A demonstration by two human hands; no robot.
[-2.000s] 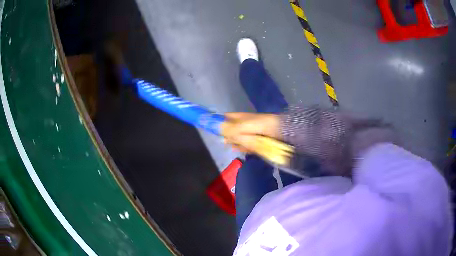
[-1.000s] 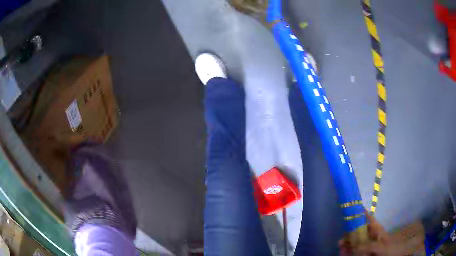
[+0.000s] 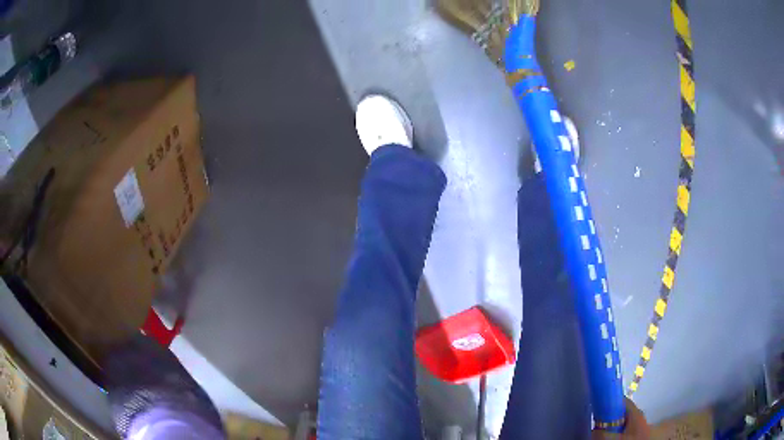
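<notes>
My right hand is at the bottom edge, partly cut off, closed around the lower end of the broom's blue-wrapped handle. The handle slants up to the brown bristle head at the top edge, near the floor. My left sleeve is at the lower left beside a brown cardboard carton with dark print and a white label. My left hand itself cannot be made out. A red dustpan with a thin dark handle lies on the floor between my legs.
Yellow-and-black tape runs down the grey floor at the right. A red part shows below the carton. Small bits lie on the floor near the bristles. My white shoe is at the upper middle.
The broom has swung from pointing left to the right side, its head now at the top. The view has turned, so the carton and dustpan show fully. My left sleeve has moved slightly lower.
</notes>
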